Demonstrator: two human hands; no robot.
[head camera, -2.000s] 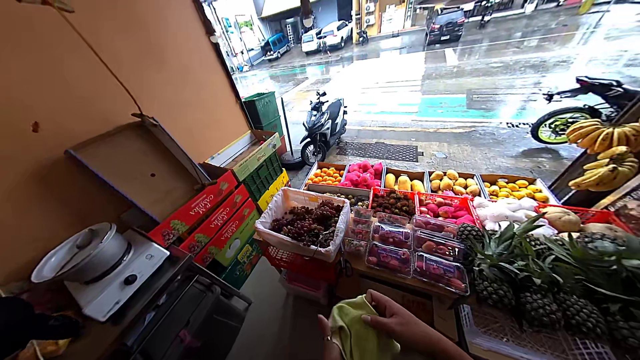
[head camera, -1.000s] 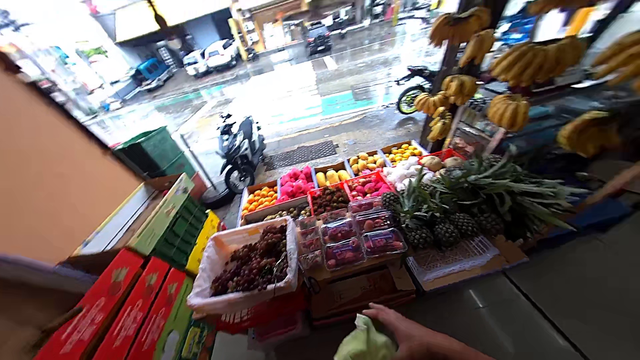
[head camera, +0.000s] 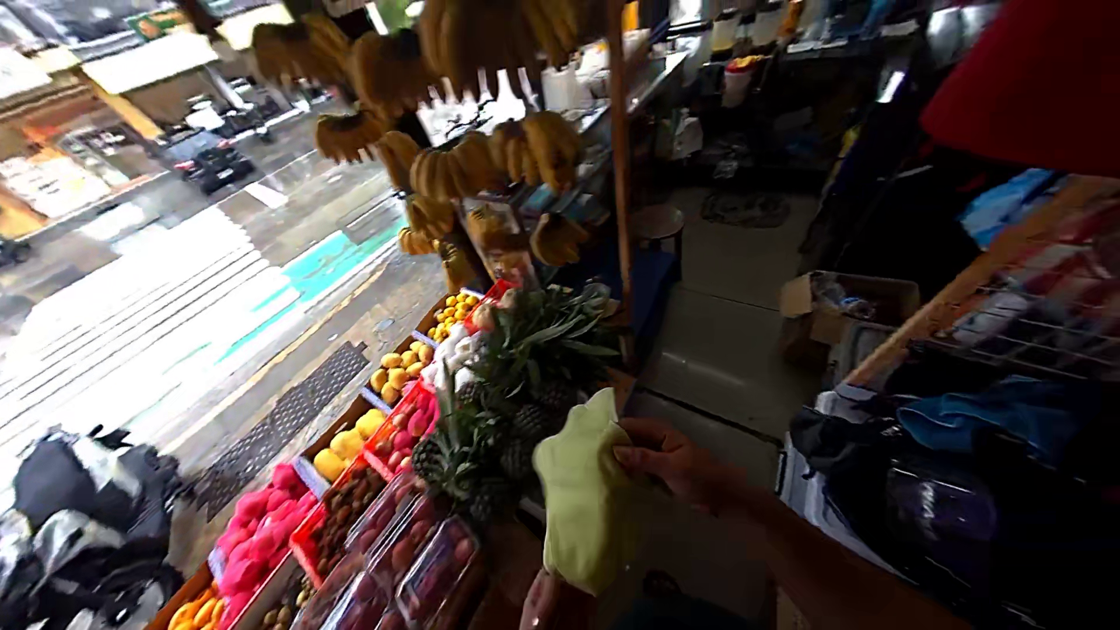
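My right hand (head camera: 661, 459) pinches the upper right edge of a light green cloth (head camera: 582, 490), which hangs from thumb and fingers. Below its lower left edge, part of my left hand (head camera: 541, 602) shows at the bottom of the view; whether its fingers grip the cloth is unclear. Pineapples (head camera: 490, 477) with long green leaves lie just left of the cloth. Clear plastic boxes of reddish fruit (head camera: 437, 569) are at lower left, beside a red-edged crate of brown fruit (head camera: 346, 512).
Banana bunches (head camera: 459, 166) hang above the fruit display. A wooden post (head camera: 621, 175) stands behind the pineapples. Tiled floor (head camera: 709, 350) runs to the right, past an open cardboard box (head camera: 849, 302). Dark bags (head camera: 936, 499) lie at right, and a motorcycle (head camera: 87, 516) stands at left.
The view has swung far to the right, bringing the shop's inside into sight. The cloth, bunched near the lower edge before, now hangs spread from my right hand.
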